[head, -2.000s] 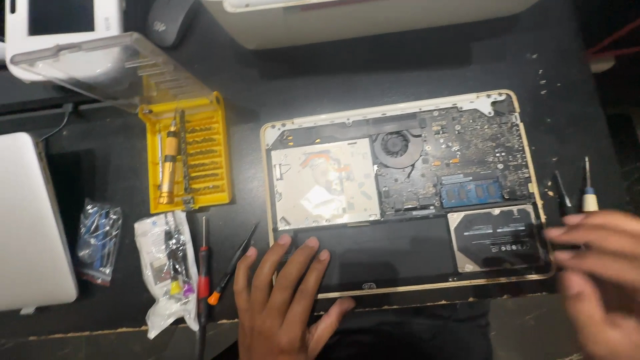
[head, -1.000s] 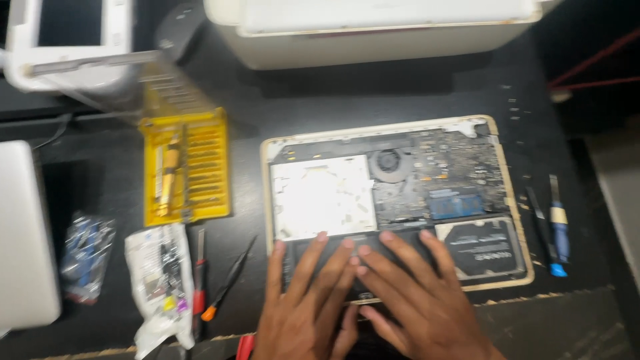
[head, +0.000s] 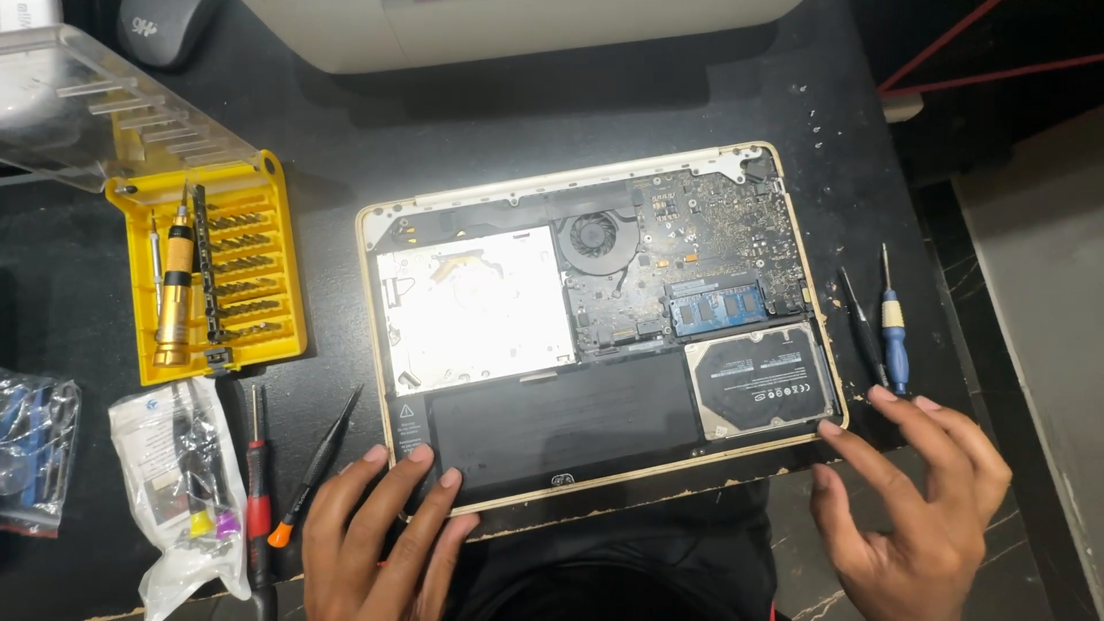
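Observation:
An opened laptop base (head: 595, 198) lies on the black table, its insides exposed. Its silver optical drive (head: 479, 310), fan (head: 595, 237), blue memory module (head: 716, 308), hard drive (head: 759, 379) and black battery (head: 561, 423) are visible. My left hand (head: 388, 535) rests with spread fingertips on the lower left corner of the base and the battery's edge, gripping nothing. My right hand (head: 914, 492) is at the lower right corner, index fingertip by the hard drive, other fingers apart near a blue-handled screwdriver (head: 894, 345) and black tweezers (head: 862, 328).
Left of the laptop are a yellow screwdriver bit case (head: 297, 302) with its clear lid raised, a red-and-black screwdriver (head: 258, 492), an orange-ended black screwdriver (head: 315, 470) and plastic bags (head: 172, 483). Tiny screws (head: 812, 114) lie at upper right; a mouse (head: 164, 30) stands at upper left.
Both hands were together over the battery one second ago. Since then they have moved apart, the left to the lower left corner and the right to the lower right corner.

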